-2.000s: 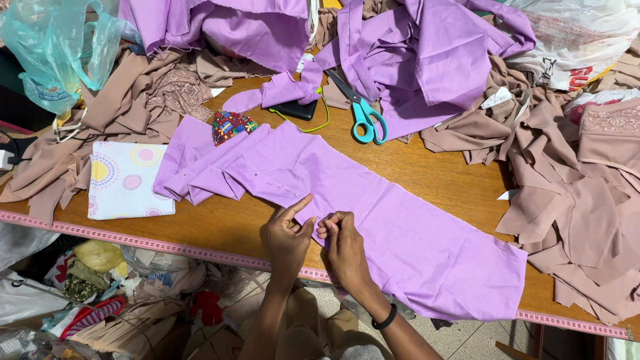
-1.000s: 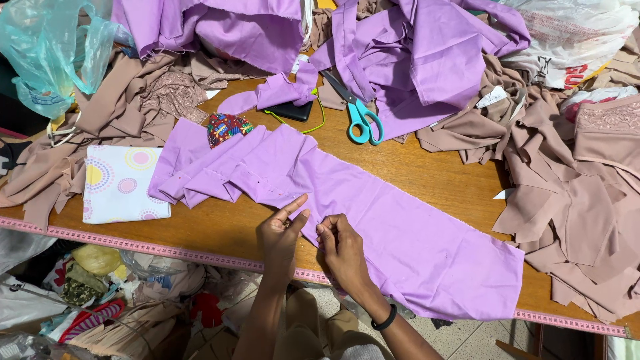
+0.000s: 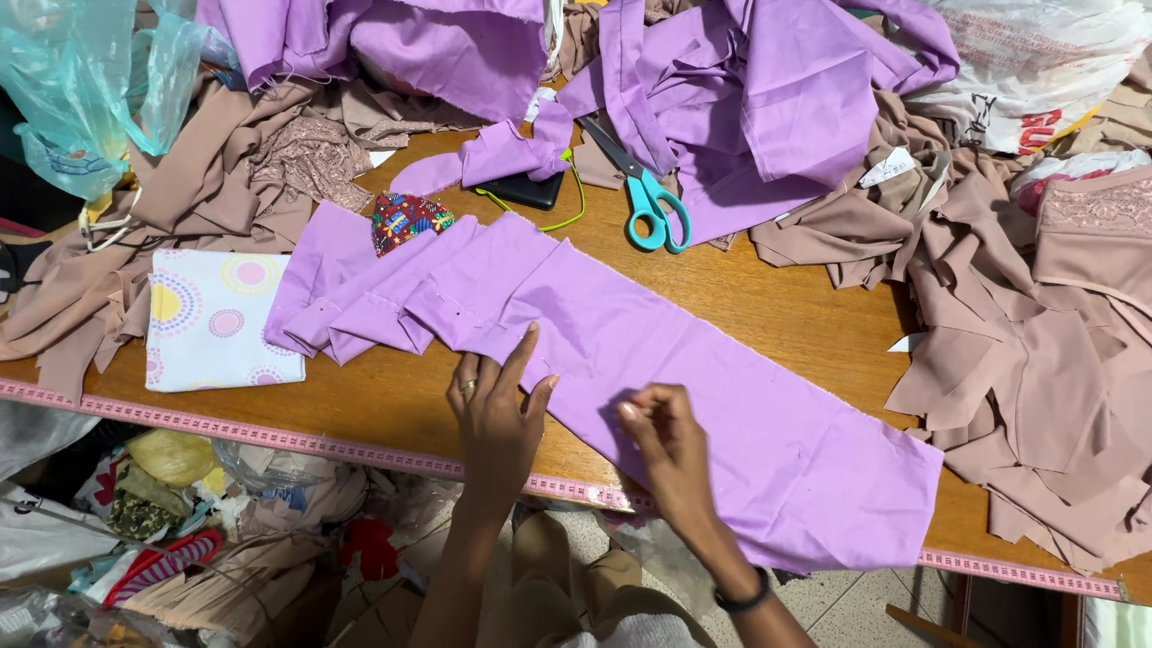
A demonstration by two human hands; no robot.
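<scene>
A long piece of purple fabric (image 3: 711, 387) lies diagonally on the wooden table, folded in pleats at its left end, with small pins visible there. My left hand (image 3: 495, 396) rests at its lower edge, index fingertip on the cloth and fingers spread. Over the middle of the fabric is my right hand (image 3: 661, 432), slightly blurred, thumb and fingertips pinched together; whether something small is between them cannot be told. A patterned pincushion (image 3: 407, 220) sits against the pleated end. Teal-handled scissors (image 3: 657, 211) lie beyond the fabric, blades partly apart.
A pink tape measure (image 3: 297, 439) runs along the table's near edge. Folded printed cloth (image 3: 225, 324) lies at left. Beige fabric pieces (image 3: 1008, 360) are heaped on both sides, more purple cloth (image 3: 801, 99) behind. A black phone-like object (image 3: 526, 191) lies beside a green cord.
My hands have moved apart: the right one has shifted to the right, while the left has flattened onto the fabric's lower edge.
</scene>
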